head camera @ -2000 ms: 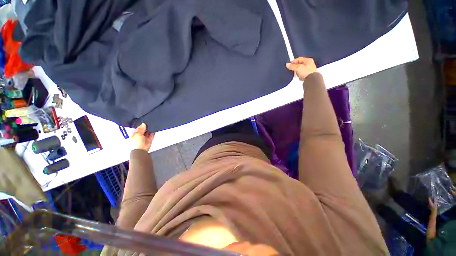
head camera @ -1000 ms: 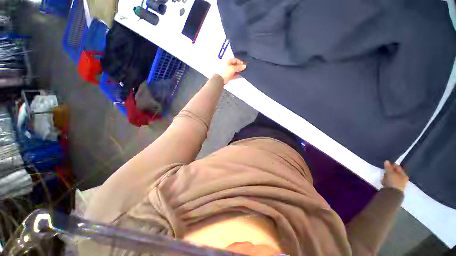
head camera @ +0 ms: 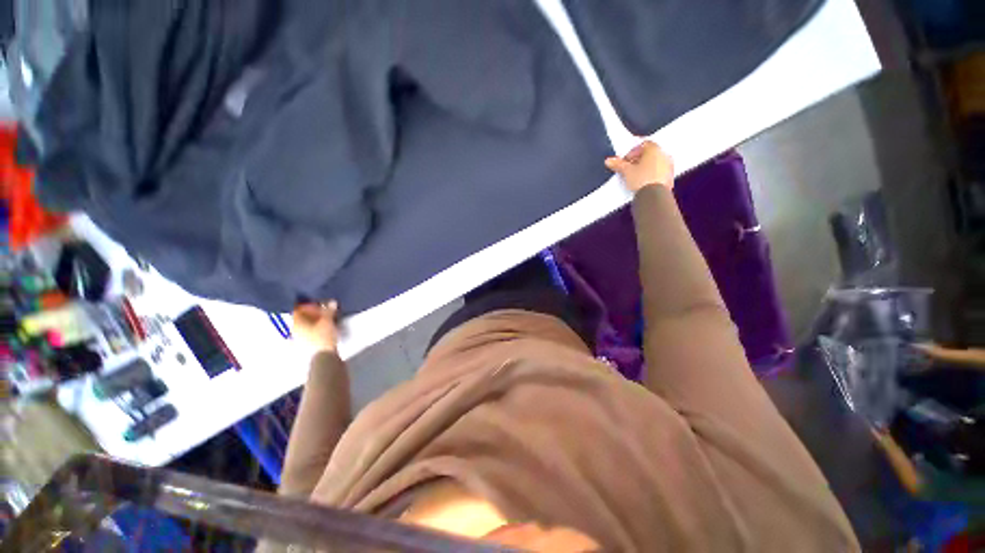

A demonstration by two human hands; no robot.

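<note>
A large charcoal-navy garment [head camera: 464, 184] lies spread over the white table [head camera: 475, 283], with a sleeve-like folded part on top. My left hand [head camera: 318, 322] pinches its lower edge at the left corner. My right hand [head camera: 645, 166] pinches the same edge farther right, beside a white gap. Another dark piece [head camera: 680, 54] lies right of that gap. The picture is slightly blurred, and whether a small tool is in my left fingers cannot be told.
A phone [head camera: 206, 340], thread cones [head camera: 149, 421] and small items lie at the table's left end. A red bag [head camera: 24, 194] is far left. A purple bin [head camera: 713, 259] stands under the table. At right, another person's hands [head camera: 894, 459] are near clear plastic.
The view swung toward the left side of the floor one second ago and is now back over the table. Both hands still hold the garment's lower edge.
</note>
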